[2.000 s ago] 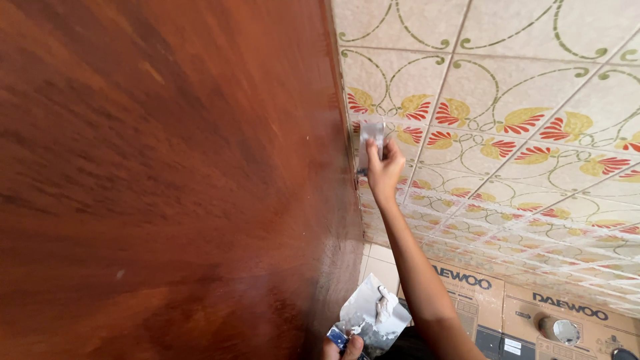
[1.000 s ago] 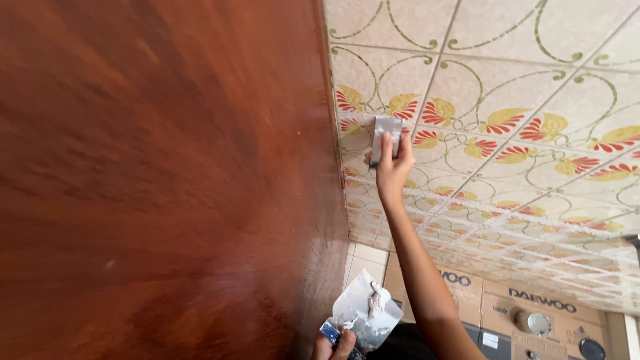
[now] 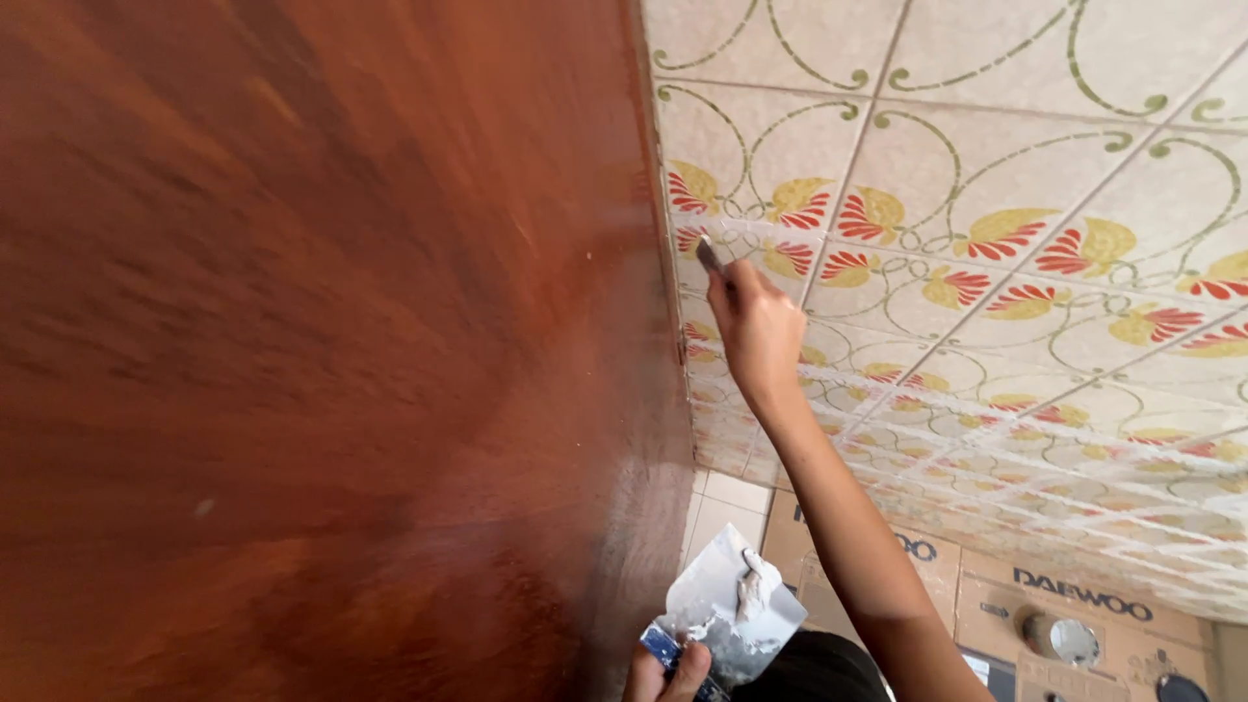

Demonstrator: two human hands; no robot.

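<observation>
My right hand (image 3: 762, 327) grips a small metal putty knife (image 3: 712, 257) near a joint of the patterned wall tiles (image 3: 877, 175), close to the wood panel. The blade is seen nearly edge-on. White filler is smeared along the joint just above it. Low in the view, my left hand (image 3: 673, 675) holds a wide putty knife (image 3: 733, 609) by its blue handle. A lump of white filler (image 3: 755, 585) lies on its broad blade, with more smeared near the handle.
A glossy reddish-brown wooden panel (image 3: 341, 341) fills the left side and meets the tiled wall. Below are pale floor tiles (image 3: 726, 502) and flattened cardboard (image 3: 985, 565) with a round container (image 3: 1061, 639) on it. White smears run along lower tile joints.
The small putty knife in my right hand has turned from showing its flat face to nearly edge-on. My left hand still holds the wide knife low in the view.
</observation>
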